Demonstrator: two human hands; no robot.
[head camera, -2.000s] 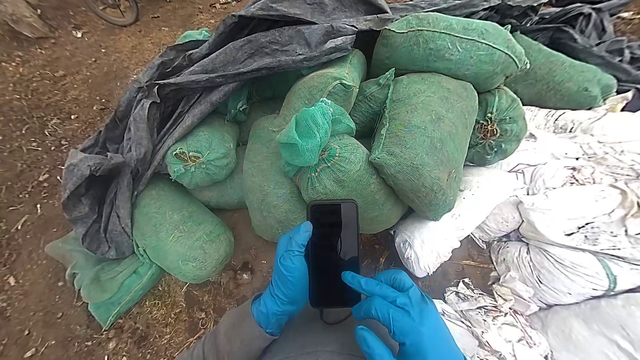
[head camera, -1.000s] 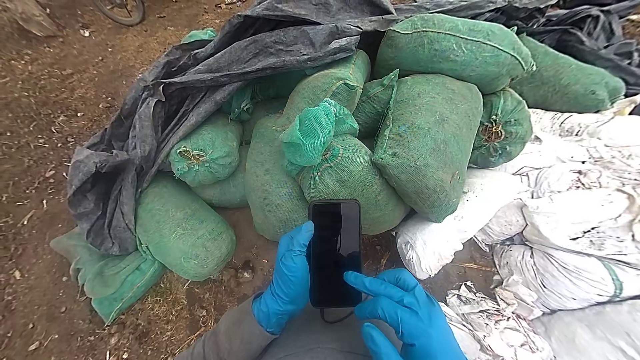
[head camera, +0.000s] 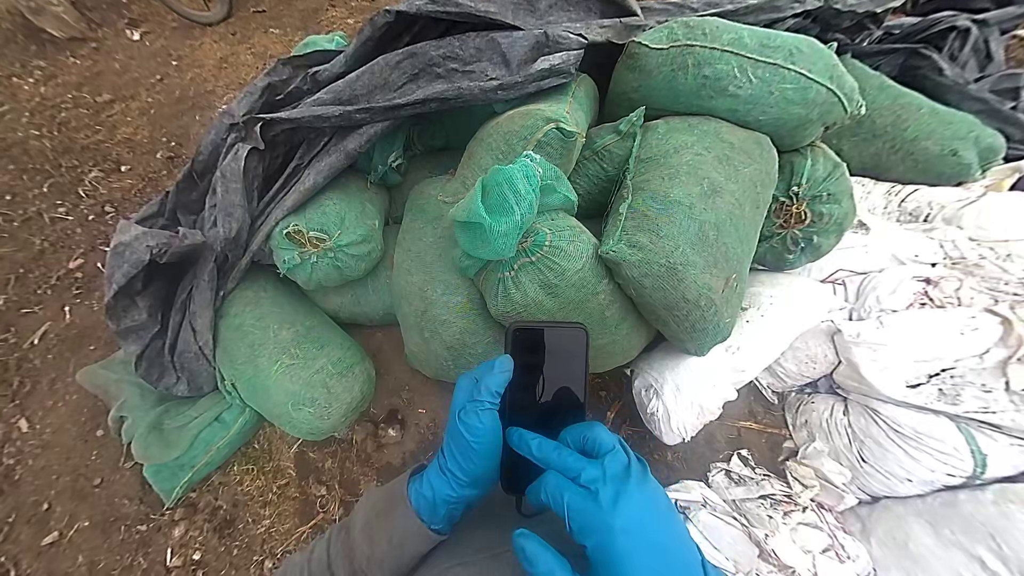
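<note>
Both hands wear blue disposable gloves. My left hand (head camera: 466, 448) is closed around the left side of a black smartphone (head camera: 546, 392), thumb along its edge. The phone stands upright in the view, its screen dark with reflections. At the phone's lower part, my right hand (head camera: 604, 496) has its index finger on or just over the screen; contact cannot be told. A thin cable hangs from the phone's bottom. Just beyond lies a pile of filled green mesh sacks, among them a tied sack (head camera: 560, 280) with a gathered top and a large sack (head camera: 692, 224) beside it.
A dark grey tarpaulin (head camera: 180, 248) drapes over the pile's back and left side. White sacks (head camera: 920, 368) lie to the right, with crumpled white sacking (head camera: 768, 512) near me. One green sack (head camera: 294, 356) rests on bare soil at left. Part of a wheel (head camera: 200, 10) shows at top left.
</note>
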